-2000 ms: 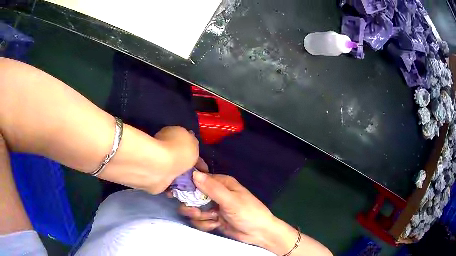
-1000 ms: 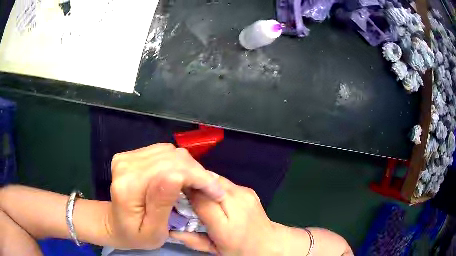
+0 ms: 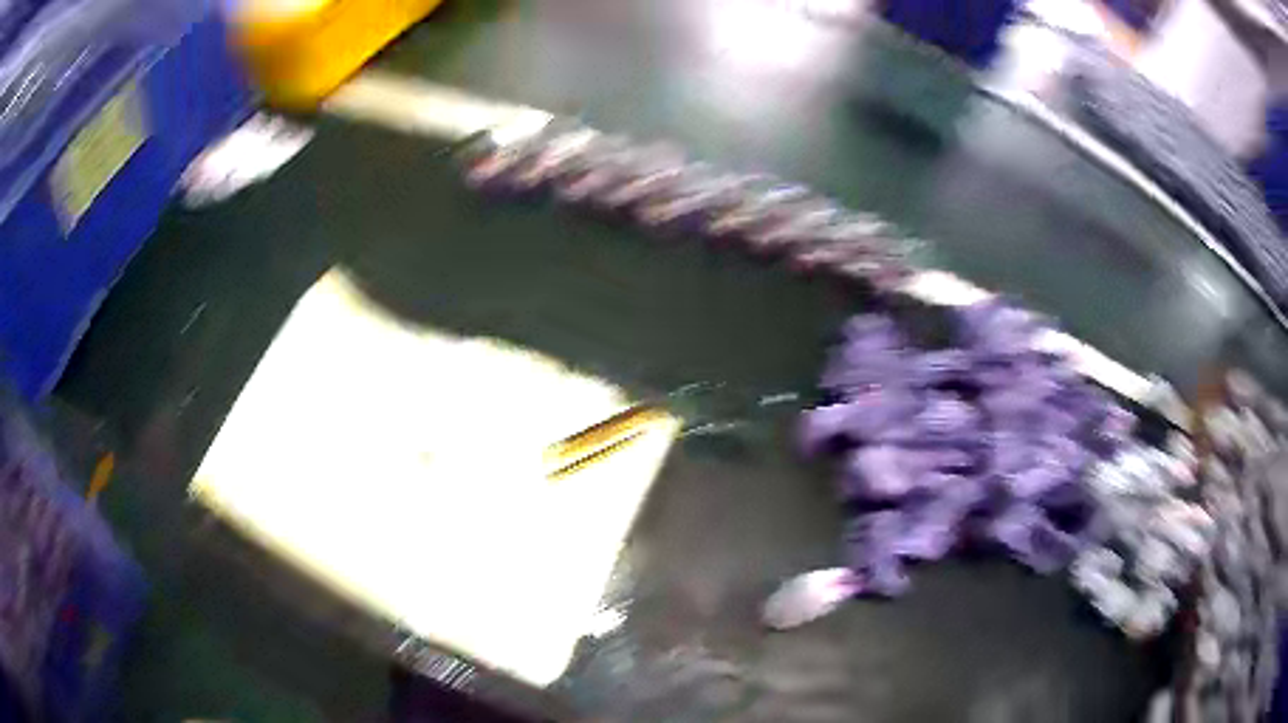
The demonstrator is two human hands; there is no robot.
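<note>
The frame is blurred and neither of my hands is in view. A heap of purple base parts (image 3: 961, 438) lies on the dark table (image 3: 706, 565) at the right. The glue bottle (image 3: 809, 598) lies on its side at the heap's lower left, its pink tip towards the heap. Grey-white ruffled parts (image 3: 1130, 551) lie against the heap's right side. A white sheet (image 3: 410, 466) lies at the left, with a slim gold tool (image 3: 605, 438) on its right part. A row of finished pieces (image 3: 692, 198) runs along the white line behind.
A yellow bin (image 3: 318, 50) is at the far left corner, beside a blue crate (image 3: 106, 212). A small pale item (image 3: 247, 158) lies near them. Another crate (image 3: 64, 565) is at the left edge. A tray of grey-white parts (image 3: 1243, 565) is at the right edge.
The view has swung up to the far side of the table. Both hands and the piece between them have left the picture. The row, yellow bin and gold tool have come into view.
</note>
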